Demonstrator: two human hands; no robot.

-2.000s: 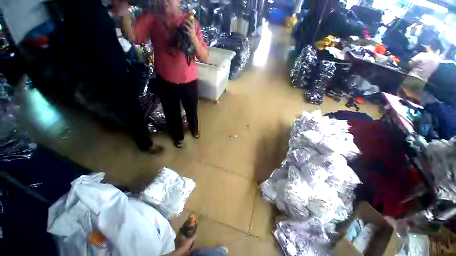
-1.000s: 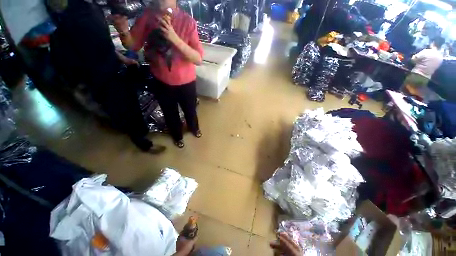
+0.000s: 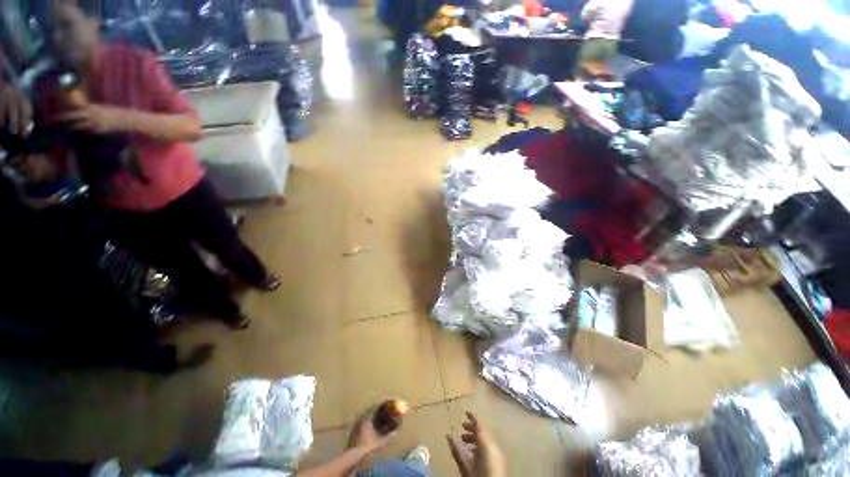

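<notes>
My left hand (image 3: 366, 434) is at the bottom centre, closed around a small dark object with an orange-brown top (image 3: 390, 415); what it is cannot be told. My right hand (image 3: 473, 445) is to its right, with fingers apart and nothing seen in it. White bagged packs (image 3: 508, 247) form a tall pile on the floor ahead of my hands. A flat silvery bagged pack (image 3: 538, 373) lies at the foot of that pile.
A person (image 3: 149, 140) in pink stands at the left beside a dark-clothed person (image 3: 56, 289). A white bin (image 3: 238, 154) stands behind them. An open cardboard box (image 3: 610, 317) is right of the pile. White packs (image 3: 266, 419) lie lower left, bagged bundles (image 3: 760, 429) lower right.
The view has swung right, so the white sack has left the picture and bundles show at the lower right. My right hand has come into view. The left hand still holds the small object.
</notes>
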